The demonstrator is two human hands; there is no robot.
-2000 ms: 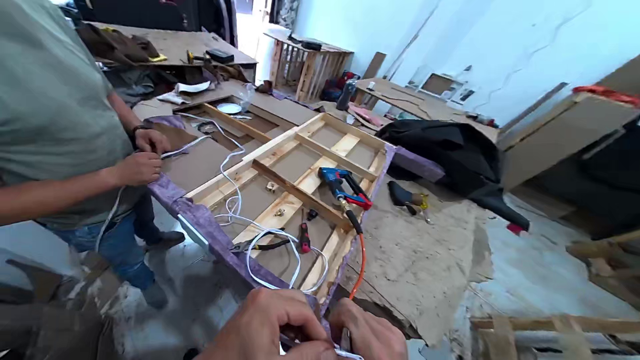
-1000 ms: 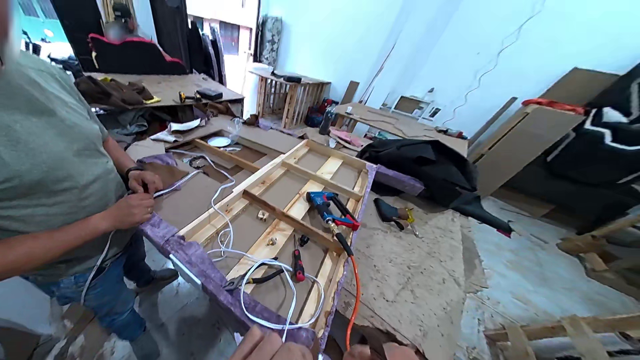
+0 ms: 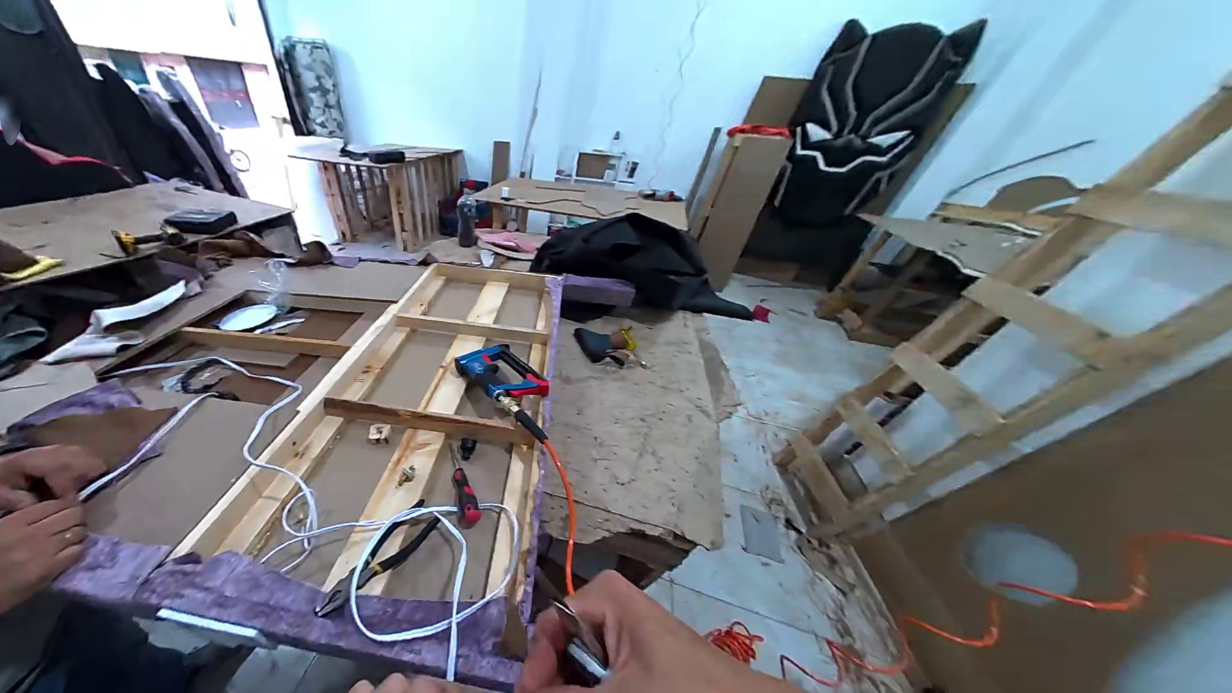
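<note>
My right hand (image 3: 640,640) is at the bottom centre, its fingers closed on a small metal-tipped tool (image 3: 580,647) whose kind I cannot tell. Only some fingertips of my left hand (image 3: 399,684) show at the bottom edge, beside the white cord (image 3: 457,616); its grip is hidden. The cord loops over a wooden frame (image 3: 298,433) edged with purple fabric (image 3: 318,611). On the frame lie pliers (image 3: 375,568) with dark handles, a red and black screwdriver (image 3: 466,491) and a blue and red pneumatic stapler (image 3: 500,373) with an orange air hose (image 3: 568,500).
A co-worker's hands (image 3: 43,510) hold the white cord at the left. Black fabric (image 3: 635,255) lies beyond the frame. A wooden lattice frame (image 3: 1001,318) leans at the right. Orange hose (image 3: 736,643) lies coiled on the floor. Another worktable (image 3: 144,217) stands at the back left.
The view has swung to the right. My left hand shows much less than two seconds ago, when both my hands were close together at the bottom edge.
</note>
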